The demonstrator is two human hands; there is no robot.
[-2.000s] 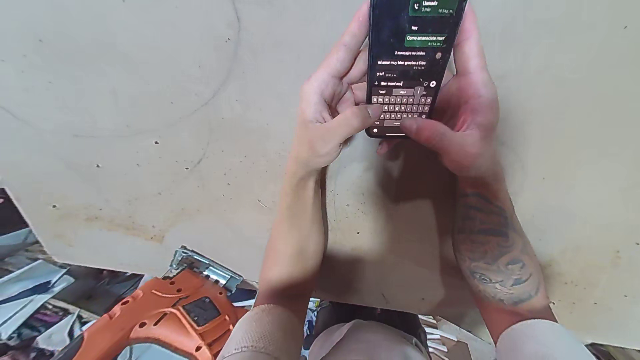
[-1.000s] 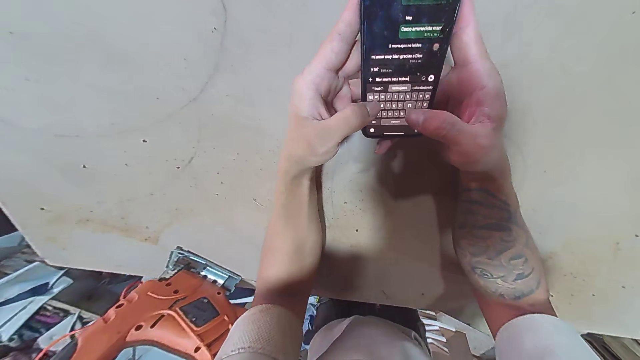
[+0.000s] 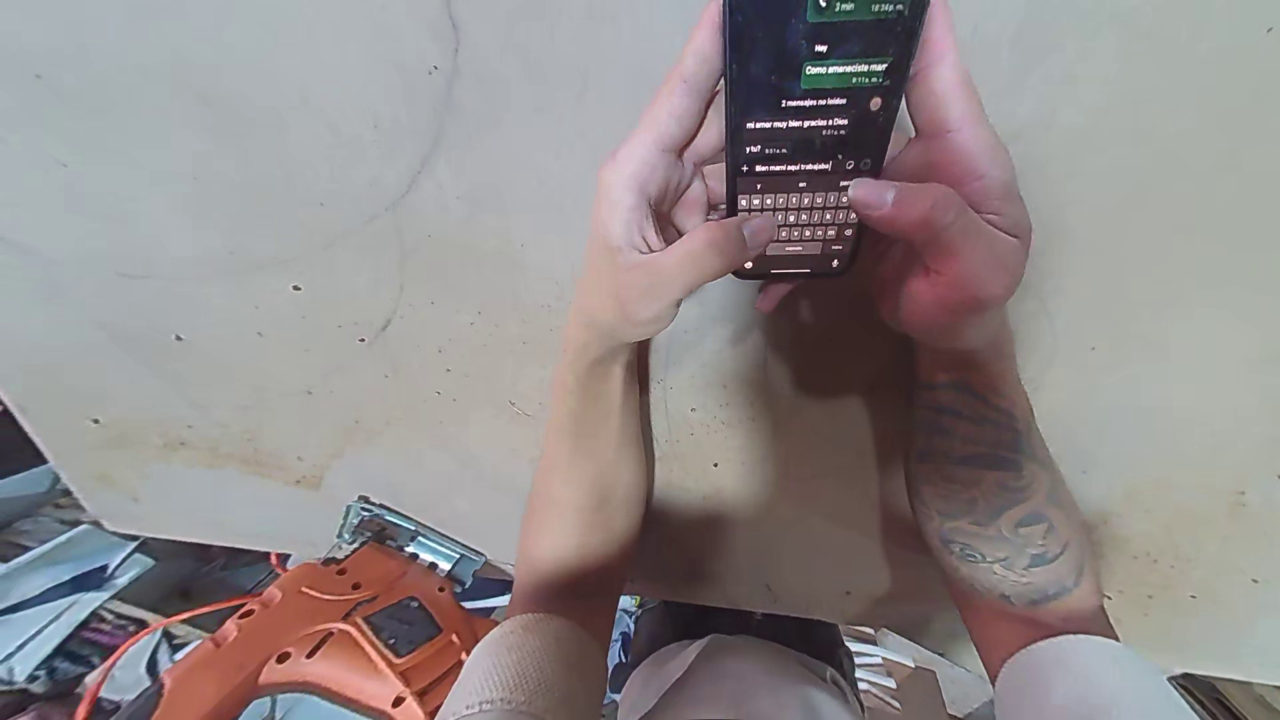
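Both hands hold a dark smartphone (image 3: 815, 110) upright in the head view, above a pale board. My left hand (image 3: 665, 210) wraps the phone's left side, its thumb lying over the lower left of the on-screen keyboard. On the other side, my right hand (image 3: 950, 210) supports the phone, with the thumb at the keyboard's upper right edge. The lit screen shows a message chat with writing. The top of the phone is cut off by the frame's edge, and most fingers are hidden behind it.
An orange power tool (image 3: 330, 630) with a metal base plate, seemingly a jigsaw, lies at the near left edge of the pale board (image 3: 480, 400). Crumpled sheets and scraps (image 3: 70, 590) lie below that edge. More strips (image 3: 880, 660) show at the bottom, right of my lap.
My right thumb has moved up to the keyboard's upper right edge. More text stands in the typing line than two seconds ago. Both hands keep hold of the phone.
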